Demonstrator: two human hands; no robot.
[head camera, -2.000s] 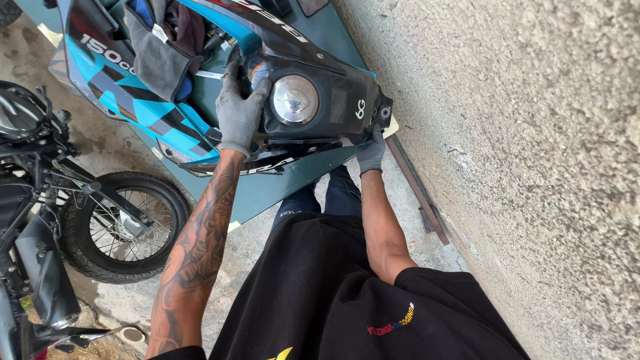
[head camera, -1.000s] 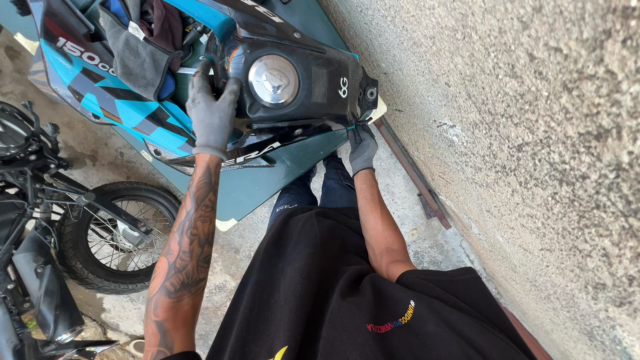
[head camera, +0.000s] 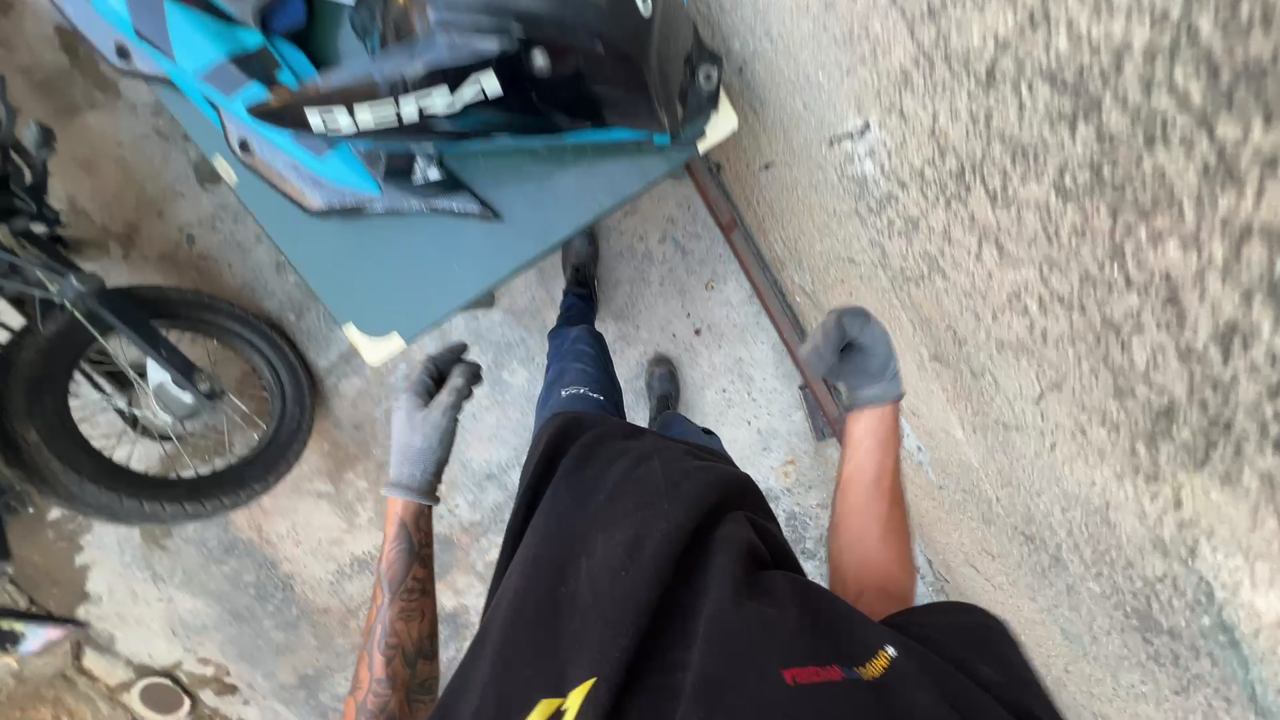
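Note:
My left hand (head camera: 432, 420), in a grey work glove, hangs over the concrete floor just below the near corner of a green tabletop (head camera: 400, 260). It holds nothing, its fingers bent and a little apart. My right hand (head camera: 855, 358), gloved too, is curled beside the rough wall; nothing shows in it, though the view is blurred. Neither hand touches the motorcycle fairing parts on the tabletop: a black panel with white lettering (head camera: 430, 105) and a blue and grey panel (head camera: 300, 160). A black tank cover (head camera: 610, 60) lies at the upper edge, cut off by the frame.
A motorcycle's spoked front wheel (head camera: 160, 400) stands at the left. The rough wall (head camera: 1050, 250) runs along the right side, with a rusty metal bar (head camera: 745, 255) on the floor beside it. Cream-coloured guards (head camera: 374, 345) cover the tabletop corners. A small round object (head camera: 160, 697) lies at bottom left.
Both hands have let go of the black tank cover and come back toward my body, one on each side. My feet now show on the floor. The view has shifted, so the tank cover is partly cut off.

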